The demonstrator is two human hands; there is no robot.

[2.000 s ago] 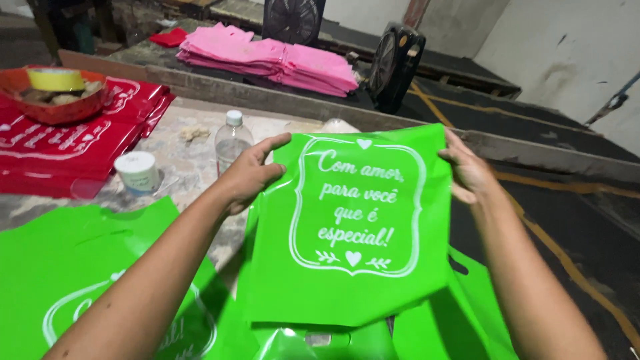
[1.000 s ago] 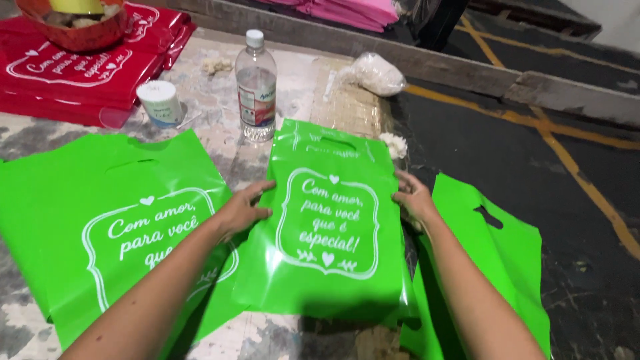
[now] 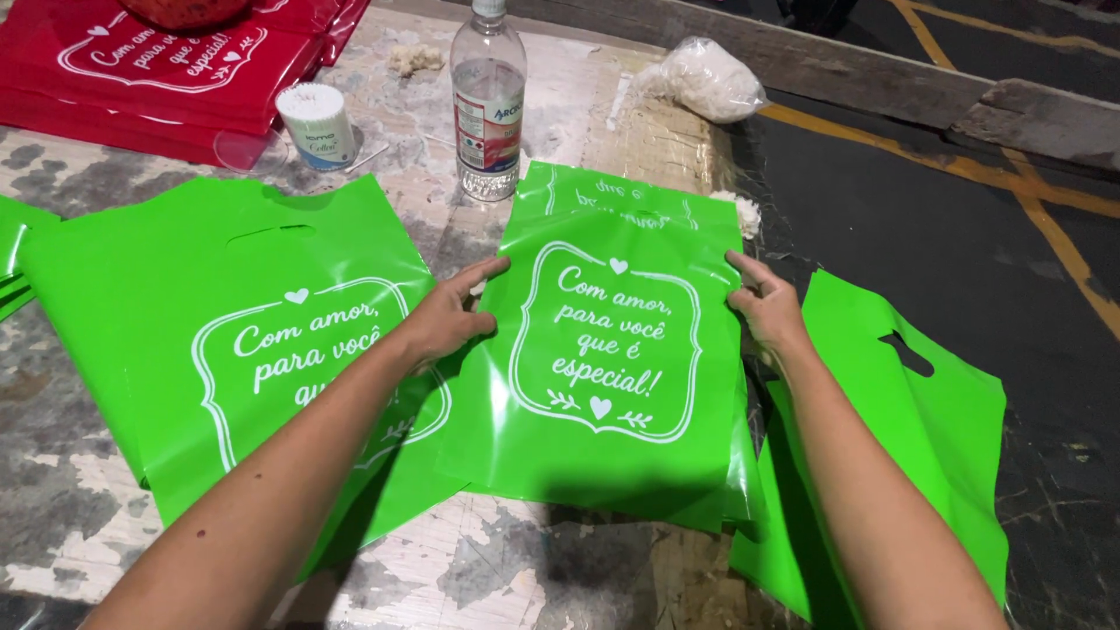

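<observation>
A green plastic bag with white printed lettering and a heart frame (image 3: 604, 350) lies in the middle of the worktable, over other green bags. At its left edge, my left hand (image 3: 451, 315) rests with thumb and fingers apart, touching the plastic. My right hand (image 3: 766, 302) touches the right edge in the same way, fingers parted. To the left are more printed green bags (image 3: 201, 254), partly under my left forearm. On the right, a green bag with a cut-out handle (image 3: 936, 437) lies partly behind my right forearm.
Behind the bags stand a clear plastic bottle (image 3: 487, 105) and a tub of cotton swabs (image 3: 317, 127). Red printed bags (image 3: 175, 79) lie at the back left under a red bowl (image 3: 188, 9). A clear bag of white material (image 3: 707, 79) sits near a wooden board (image 3: 857, 79).
Two seconds ago both hands held the green bag raised and tilted; it now lies low on the others. The view has tipped down and closer.
</observation>
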